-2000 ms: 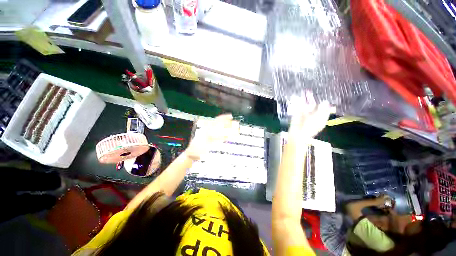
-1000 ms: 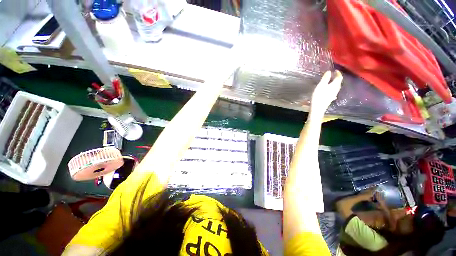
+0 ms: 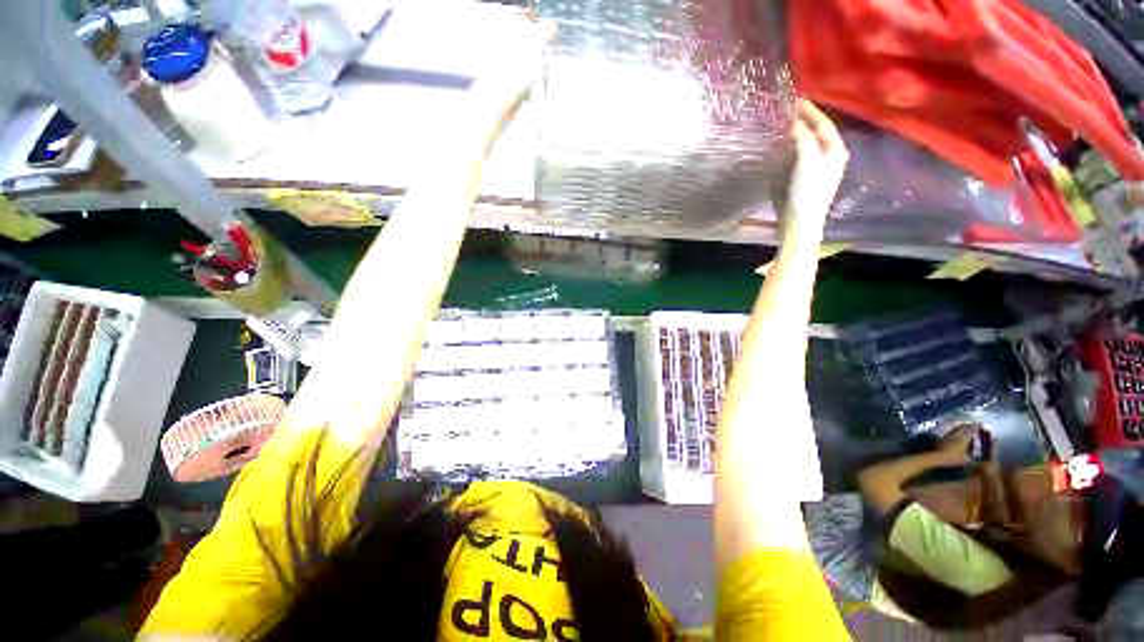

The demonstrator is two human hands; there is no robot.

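A stack of clear, ridged blister trays (image 3: 665, 138) stands on the upper shelf. My left hand (image 3: 512, 65) is at its left edge, washed out by glare. My right hand (image 3: 818, 148) is at its right edge with bent fingers. Whether either hand grips a tray cannot be told. A clear blister tray (image 3: 514, 391) with bright white pieces in rows lies on the bench between my forearms. To its right, a white bin (image 3: 662, 483) holds rows of brown, striped parts (image 3: 688, 389), partly covered by my right forearm.
Red plastic (image 3: 953, 82) lies right of the stack. A blue-lidded jar (image 3: 207, 94) and clear bottle (image 3: 289, 63) stand at upper left. Below are a pen holder (image 3: 257, 282), pink fan (image 3: 223, 436) and another white bin (image 3: 132, 414). A dark tray (image 3: 922, 370) and a person (image 3: 941, 533) are at right.
Both my hands have moved from over the bench and shelf edge up to the stack's sides, and the left now reaches farther back. The view has shifted.
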